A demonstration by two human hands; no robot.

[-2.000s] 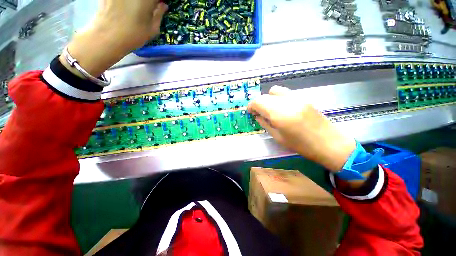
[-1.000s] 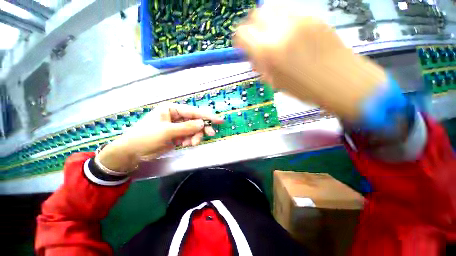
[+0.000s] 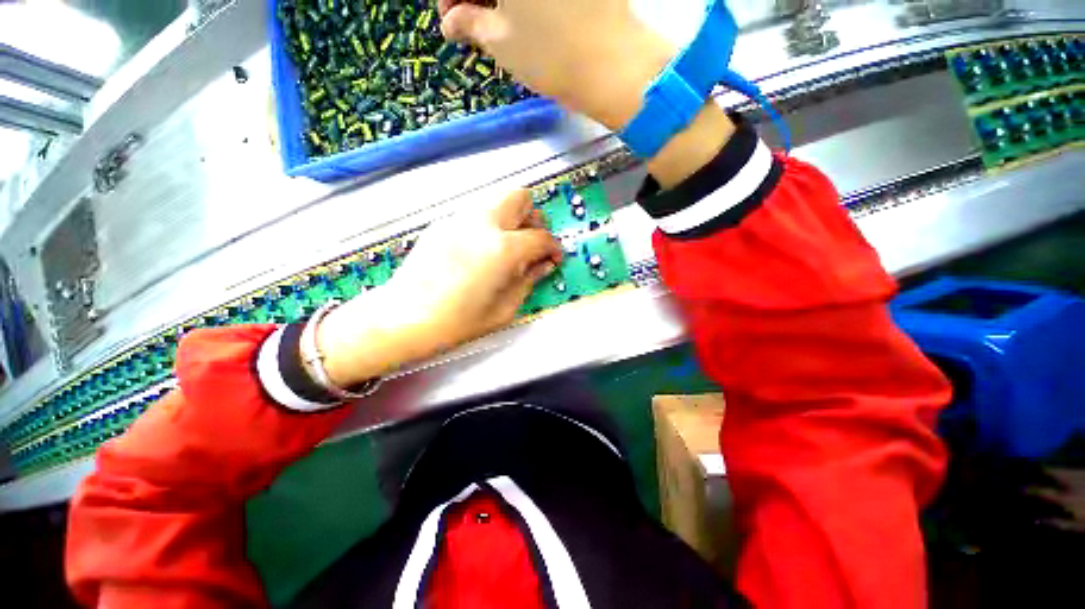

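The green PCB panel (image 3: 581, 276) lies on the conveyor with small blue and dark-and-white parts standing on it. My left hand (image 3: 464, 276) is over it, fingertips bent together at the board near its right end; whether they hold a capacitor is hidden. The blue component bin (image 3: 416, 145) behind the line holds a heap of dark capacitors with yellow-green stripes (image 3: 369, 77). My right hand (image 3: 559, 48), with a bright blue wrist strap, is over the bin's right part. Its fingers are curled and partly cut off by the top edge; what they hold cannot be told.
Silver conveyor rails (image 3: 880, 190) run across, with a gap right of the near panel. Another populated panel (image 3: 1029, 119) lies at the far right. Small metal parts (image 3: 813, 30) lie on the bench at the back. Below the line are a blue plastic stool or box (image 3: 1011, 345) and a carton (image 3: 684, 458).
My left hand has moved right and onto the board; the small part seen in its fingertips one second ago is out of sight. My right hand has moved left and up over the bin.
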